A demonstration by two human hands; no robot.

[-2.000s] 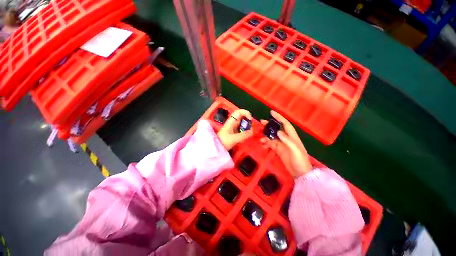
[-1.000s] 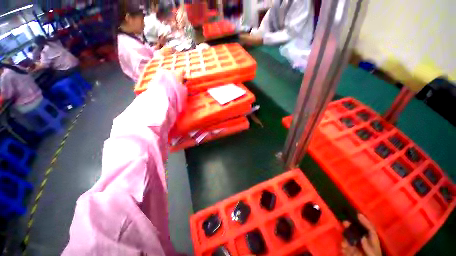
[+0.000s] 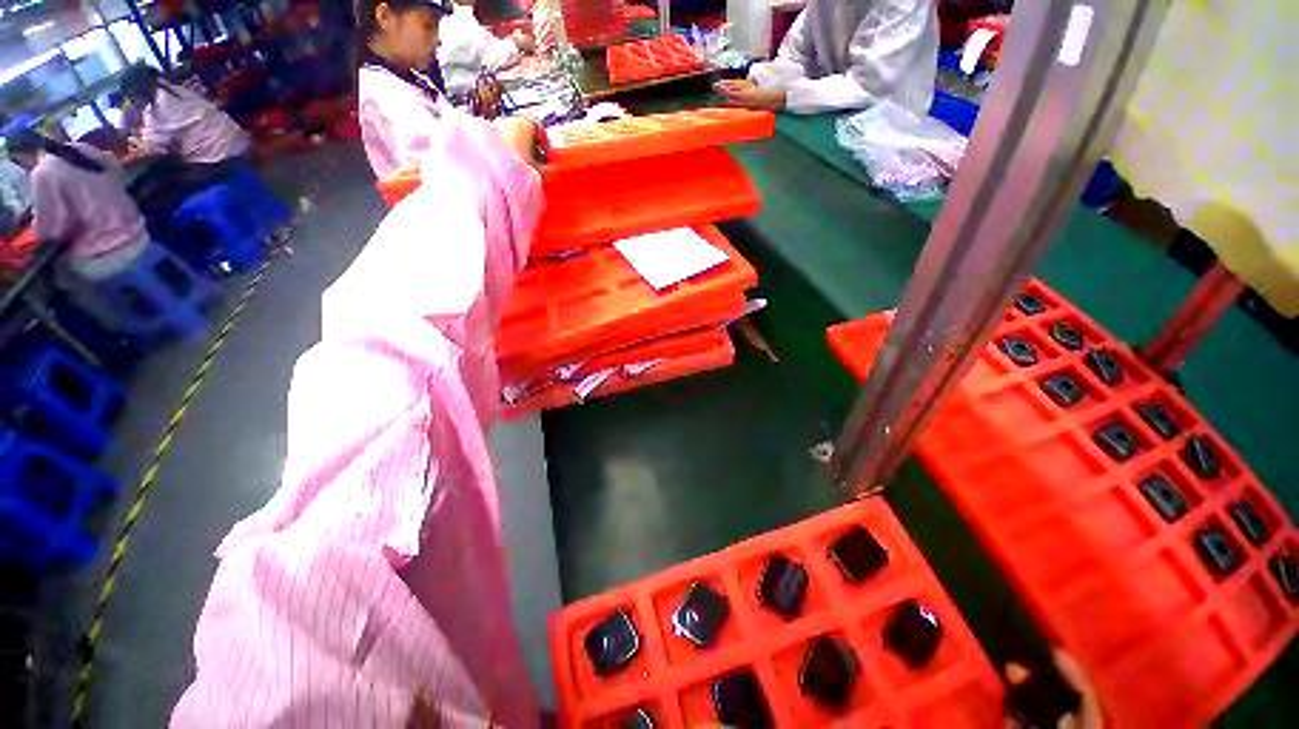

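Observation:
My left arm reaches to the orange-red tray stack at the upper left. My left hand [image 3: 529,138], small and partly hidden by the sleeve, grips the near side of the top tray [image 3: 670,138], which is tilted up off the tray below [image 3: 648,200]. My right hand [image 3: 1086,698], cut off by the bottom edge, holds a dark watch body beside the working tray. The working tray [image 3: 648,587] has black watch bodies [image 3: 782,584] in its visible pockets. A white paper sheet [image 3: 670,258] lies on a lower tray of the stack.
A metal post [image 3: 983,242] rises behind the working tray. A second tray [image 3: 983,463] with watch bodies in its far rows is at right. A person in pink [image 3: 392,107] is beyond the stack; another in white [image 3: 862,57] sits across the green bench [image 3: 812,200]. Blue stools [image 3: 136,292] stand at left.
The view has swung left since the first frame. My left hand has left the working area for the stack. Since the second frame, the top tray has tilted up, opening a gap below it.

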